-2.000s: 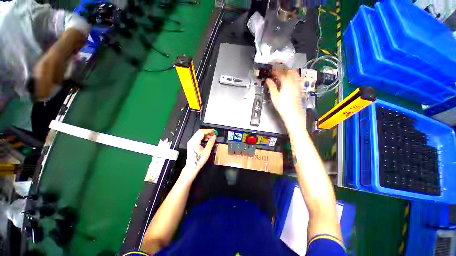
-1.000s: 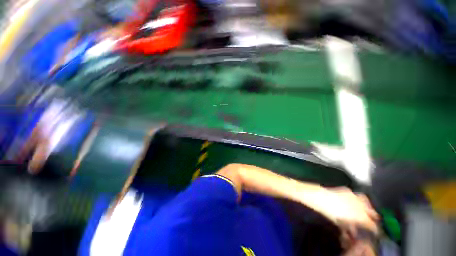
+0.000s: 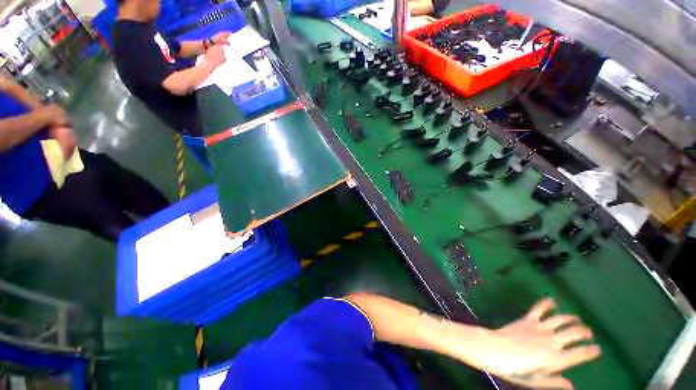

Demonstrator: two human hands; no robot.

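Observation:
My left hand [image 3: 540, 347] is stretched out over the near part of the green conveyor belt [image 3: 618, 305], at the lower right. Its fingers are spread and nothing shows in it. Black corded assemblies [image 3: 500, 161] lie in rows along the belt beyond the hand, with thin cables trailing. A small group of dark pieces [image 3: 462, 266] lies on the belt up and left of my hand. My right hand is out of the picture.
A red bin [image 3: 467, 76] with black parts stands past the belt. A green board [image 3: 278, 164] adjoins its near side. Stacked blue bins [image 3: 282, 263] stand below the board. Two people are at the upper left, one holding yellowish cloth or paper.
The view has swung left from the machine to the belt. My left hand has left the green button and is now over the belt, fingers spread. My right hand has gone out of view.

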